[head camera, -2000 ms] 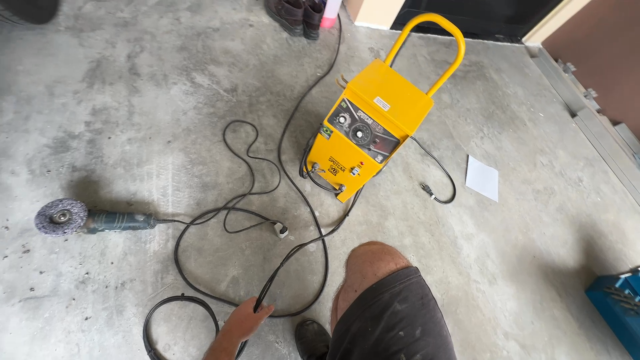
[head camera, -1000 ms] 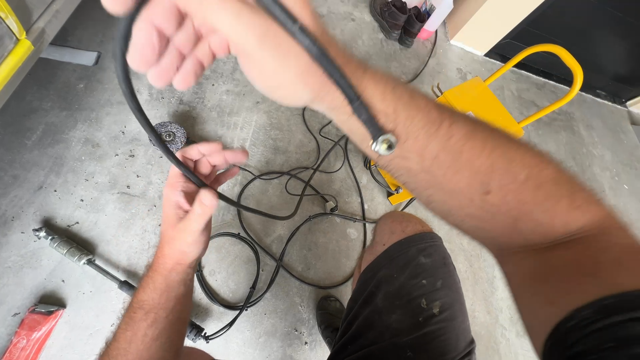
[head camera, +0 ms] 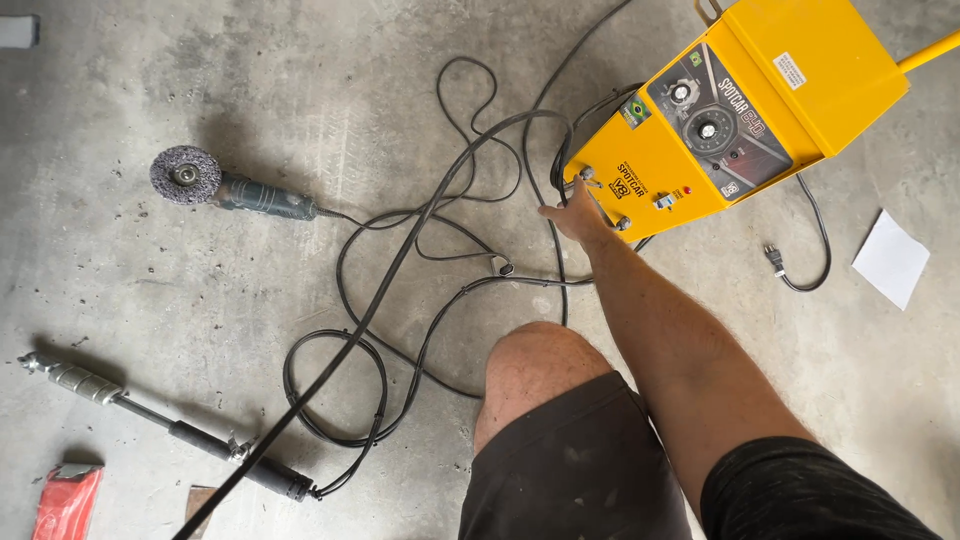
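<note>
My right hand (head camera: 580,214) reaches to the lower front of a yellow Spotcar spot repair machine (head camera: 664,161), at one of its metal terminals (head camera: 622,223); its fingertips are partly hidden, so its hold cannot be told. A thick black cable (head camera: 390,277) arcs from beside that hand down to the lower left edge of the view. My left hand is out of view. On the floor at the lower left lies a slide hammer puller (head camera: 150,409), with a thin cable coiled near its handle. An angle grinder (head camera: 262,196) with a purple stripping disc lies at the left.
Loops of black cable (head camera: 339,277) spread over the concrete floor between the grinder and my bent knee. A power plug (head camera: 774,259) and a white sheet of paper (head camera: 891,259) lie right of the machine. A red packet (head camera: 69,502) is at the lower left.
My right hand has moved from the raised cable to the machine's front. My left hand has left the view. The view has swung and come closer to the machine.
</note>
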